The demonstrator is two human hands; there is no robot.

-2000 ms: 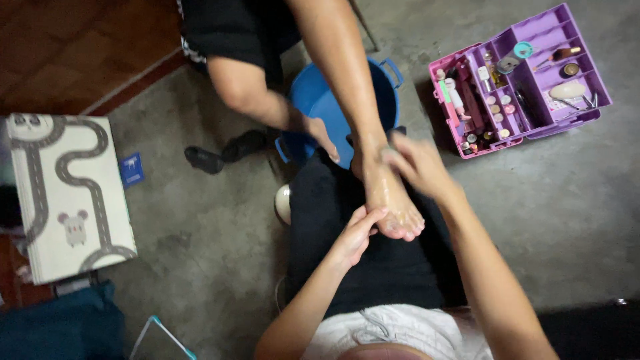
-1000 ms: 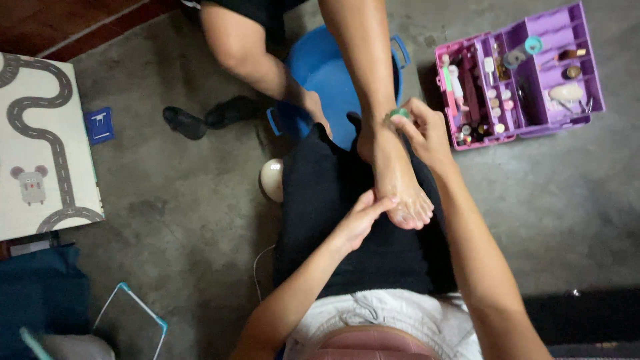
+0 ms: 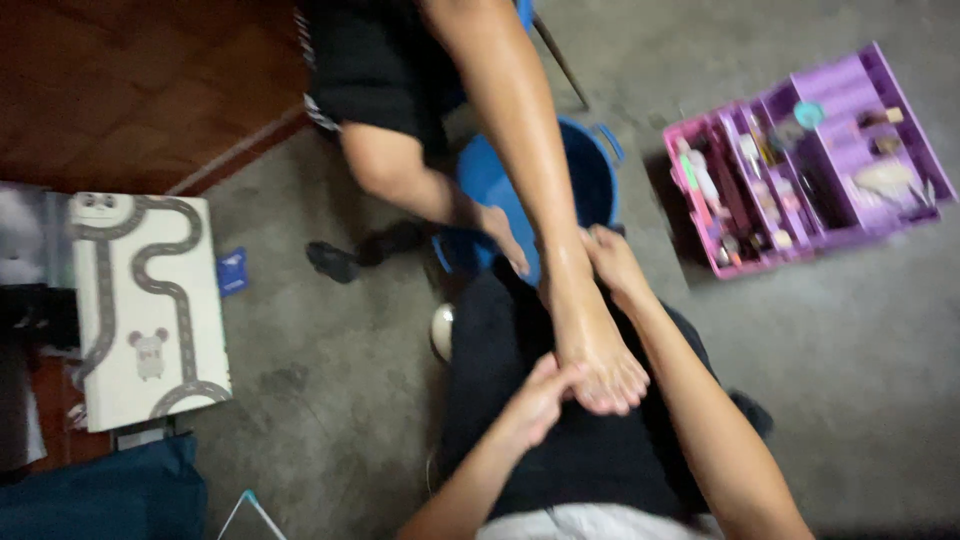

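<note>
Another person's bare, wet-looking foot rests over the black cloth on my lap. My left hand grips its front part near the toes, with the thumb on top. My right hand is at the side of the ankle and heel, its fingers partly hidden behind the leg; whether it holds a small thing cannot be seen. Beneath the leg stands a blue plastic tub. The person's other foot is at the tub's near left rim.
An opened purple and pink plastic organizer case with bottles and tools lies on the concrete floor at right. Dark slippers, a blue packet and a white board with a printed road are at left. A chair leg stands behind the tub.
My right hand, at the front of the ankle with a small green thing one second ago, is now lower at the ankle's side, and the green thing is no longer plain. My left hand stays at the toes.
</note>
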